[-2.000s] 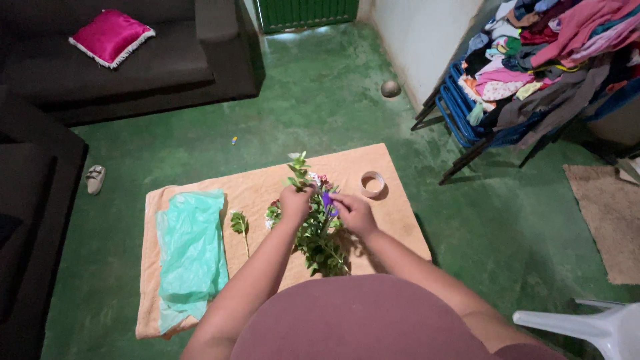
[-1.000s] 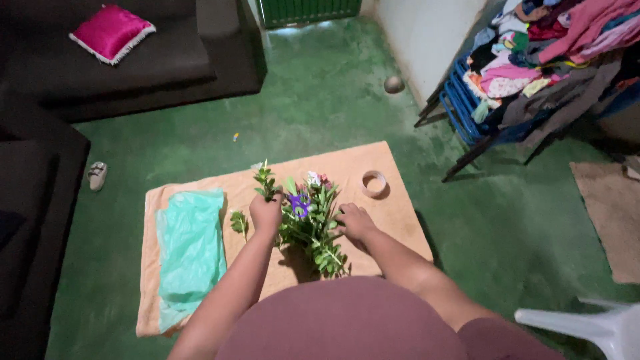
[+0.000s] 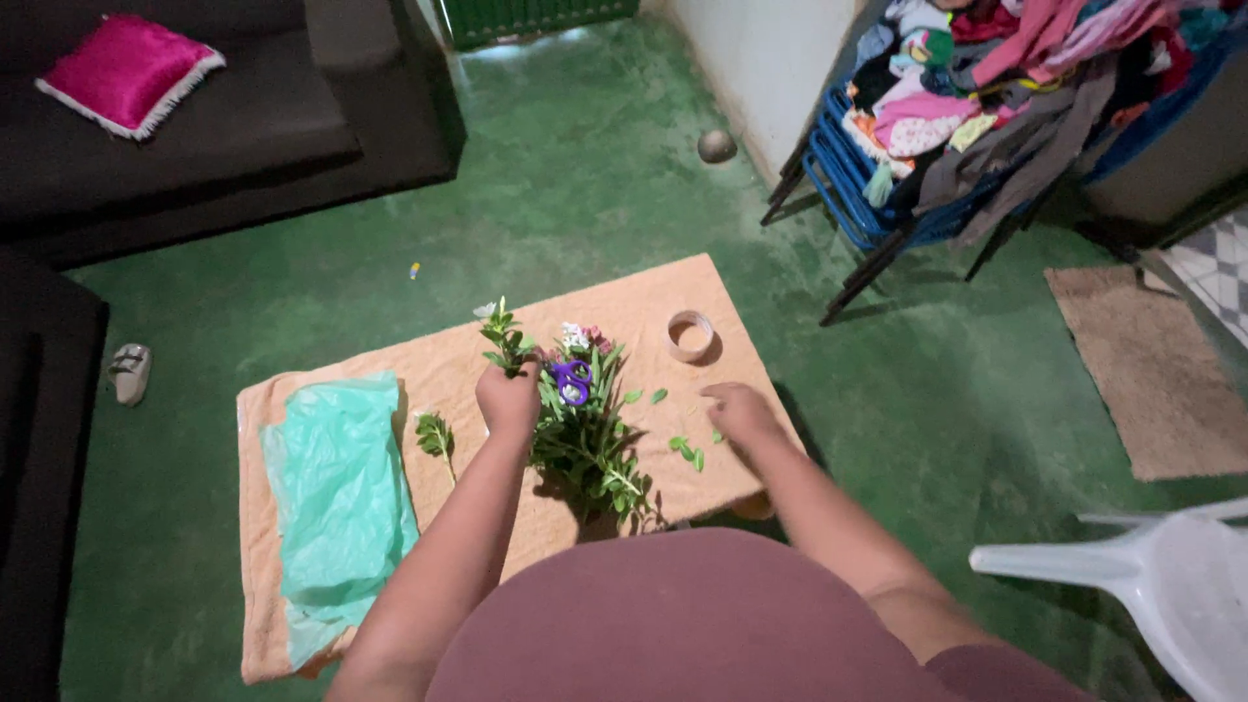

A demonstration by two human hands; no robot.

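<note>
My left hand (image 3: 511,395) is closed around a leafy sprig with a white flower (image 3: 504,336), held upright over the cloth-covered table (image 3: 643,292). Right of it lies a bunch of leafy stems (image 3: 595,453) with white and pink flowers at its far end. Purple-handled scissors (image 3: 572,381) rest on the bunch; their blades are hidden. My right hand (image 3: 746,419) is over the table's right side, fingers apart, holding nothing that I can see, near several loose leaves (image 3: 688,452). A roll of tape (image 3: 690,336) is farther back. A single leafy sprig (image 3: 436,438) lies left of my left hand.
A green plastic bag (image 3: 346,507) covers much of the table's left side. Stacked blue chairs (image 3: 848,185) heaped with clothes stand at the back right. A white plastic chair (image 3: 1180,585) is at the lower right, a dark sofa (image 3: 224,127) at the back left.
The scissors, by my right hand two seconds ago, now lie on the bunch, let go. My right hand has moved right, away from the bunch. Loose leaves now show near it. My left hand has moved left with the sprig.
</note>
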